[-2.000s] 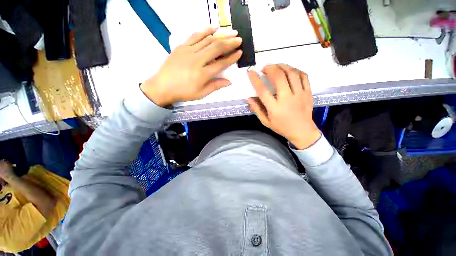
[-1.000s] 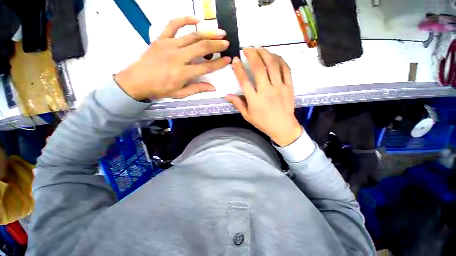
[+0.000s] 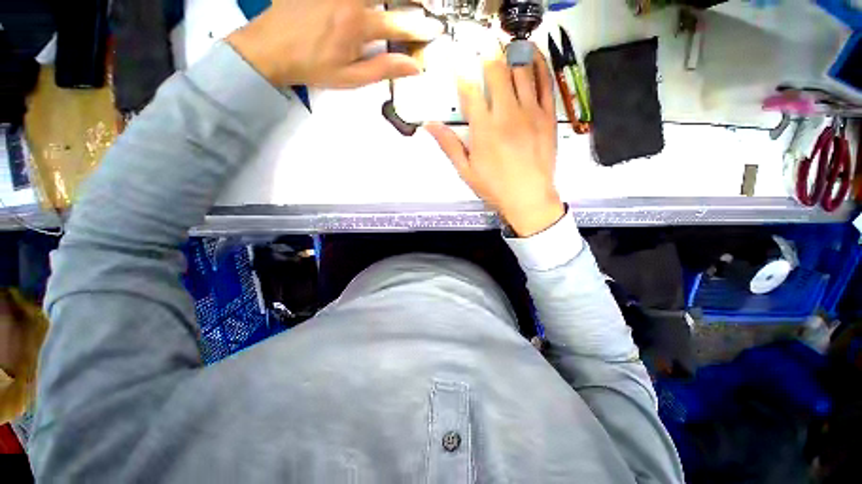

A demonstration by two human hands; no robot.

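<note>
My left hand reaches in from the left at the top edge, its fingertips beside the shiny metal needle area of the sewing machine. My right hand lies palm down on the pale machine bed, its fingertips just below the needle area, close to a dark round machine part. The black strip cannot be made out; glare and my fingers cover that spot, so whether either hand grips it cannot be told. A dark curved outline shows on the bed between my hands.
Right of my right hand lie slim orange and green tools, a black fabric stack and red-handled scissors. At left are a brown board, a dark phone-like rectangle and dark cloth. A marked strip runs along the table's front edge.
The view has shifted, bringing the machine parts and scissors into sight. Both hands have moved up to the needle area, and the black strip seen at my fingertips before is no longer discernible.
</note>
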